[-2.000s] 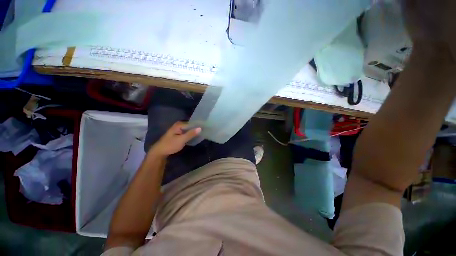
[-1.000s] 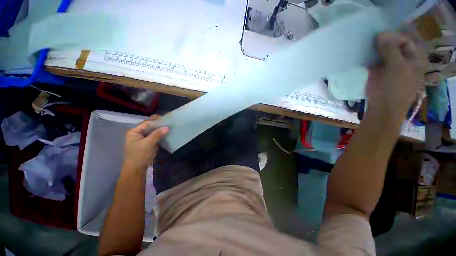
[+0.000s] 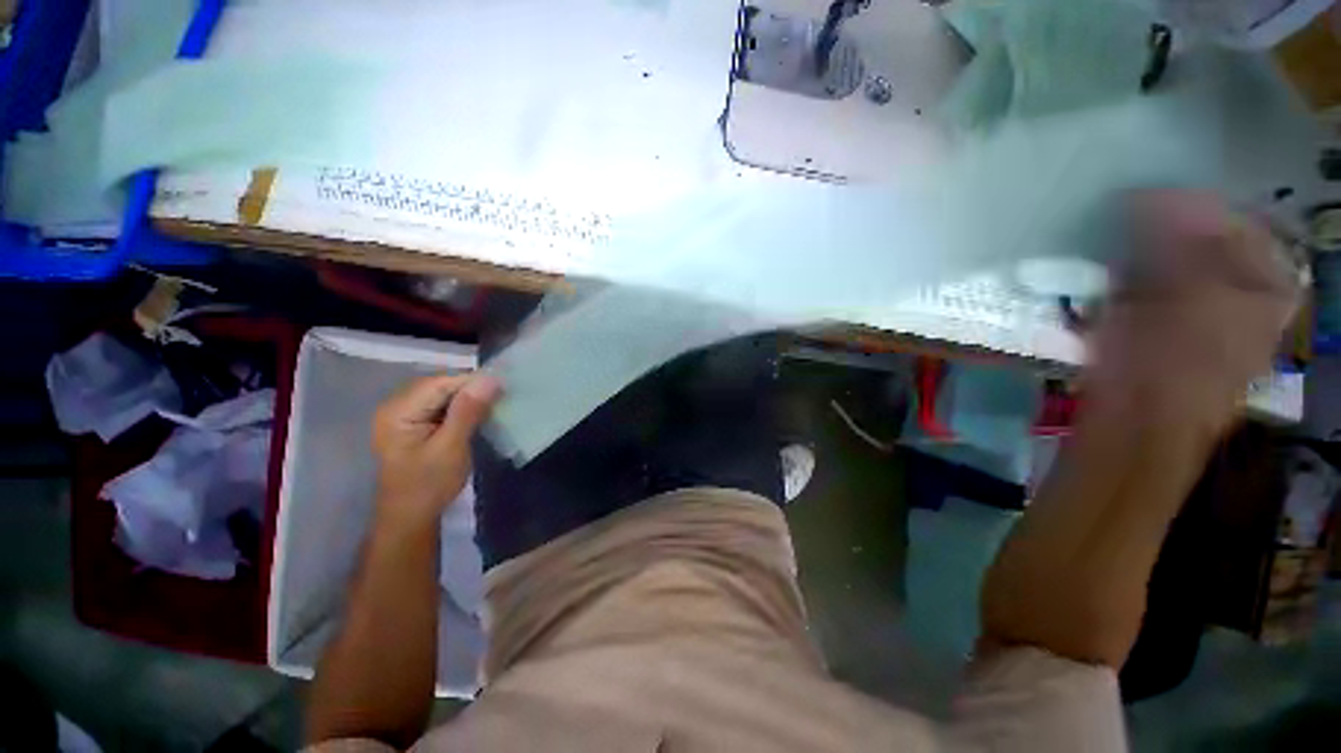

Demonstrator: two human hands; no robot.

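Observation:
A long pale mint cut strip [image 3: 618,353] is stretched between my two hands, from over my lap up across the table's front edge. My left hand [image 3: 434,427] pinches its lower left end between thumb and fingers, below the table edge. My right hand [image 3: 1199,265] is at the strip's other end at the right, above the table; it is blurred, its fingers closed on the cloth. The needle area's metal plate [image 3: 794,52] lies behind the strip. More mint cloth [image 3: 1044,74] lies beside the plate.
The white table [image 3: 485,118] has a ruler scale along its front edge. A blue basket [image 3: 140,221] with mint cloth is at the left end. Below the edge are a white bin [image 3: 346,515] and a red bin [image 3: 111,574] with crumpled white cloth. Mint pieces [image 3: 949,574] hang lower right.
My left hand moved left, from mid-lap, with the strip's end. My right hand came down into view, then slightly lower and right. The strip now slants flatter across the table.

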